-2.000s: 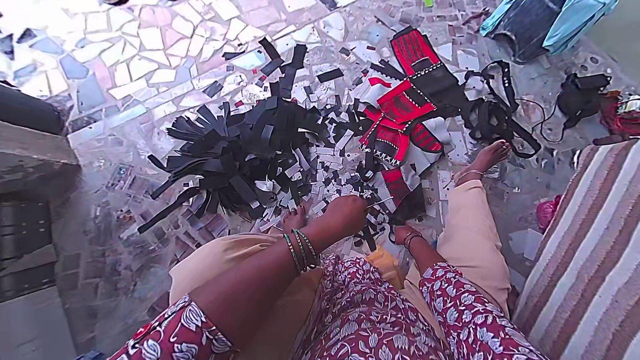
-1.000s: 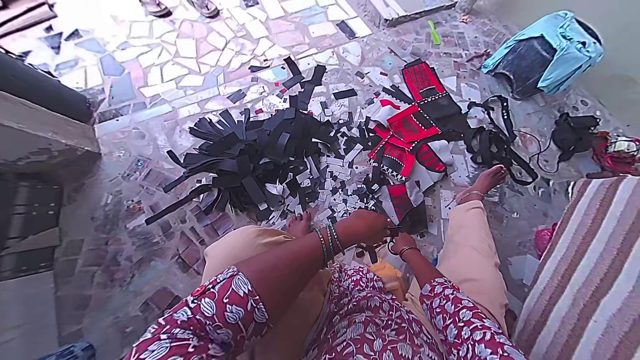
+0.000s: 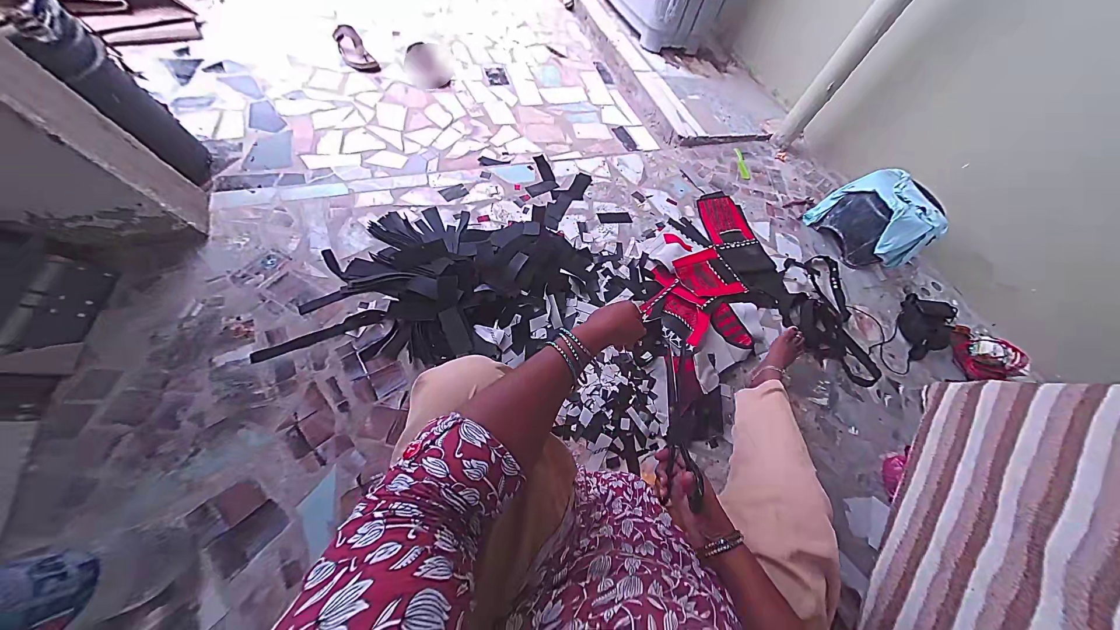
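Note:
My left hand [image 3: 615,325], with green bangles on the wrist, reaches over the scraps beside red and black fabric pieces [image 3: 704,276] with white stitching. Its fingers are closed, and a thin line runs up from them towards the red cloth; whether they pinch it is unclear. Low in front of my lap, my right hand [image 3: 678,494] grips what look like dark-handled scissors [image 3: 695,479], pointing away from me. A heap of black fabric strips [image 3: 446,271] spreads to the left of the red pieces. Small white and black cut scraps [image 3: 612,398] lie between my legs.
Black straps [image 3: 827,319] lie beyond my foot [image 3: 783,350], near a dark pouch-like item [image 3: 926,324]. A light blue cloth [image 3: 914,214] drapes a dark container by the wall. A striped cover [image 3: 989,499] stands at right, a ledge [image 3: 96,166] at left. Footwear [image 3: 354,48] lies farther off.
My hands have moved apart since a second ago, when they were close together; the left is now farther forward and the right nearer my lap. The view has tilted up.

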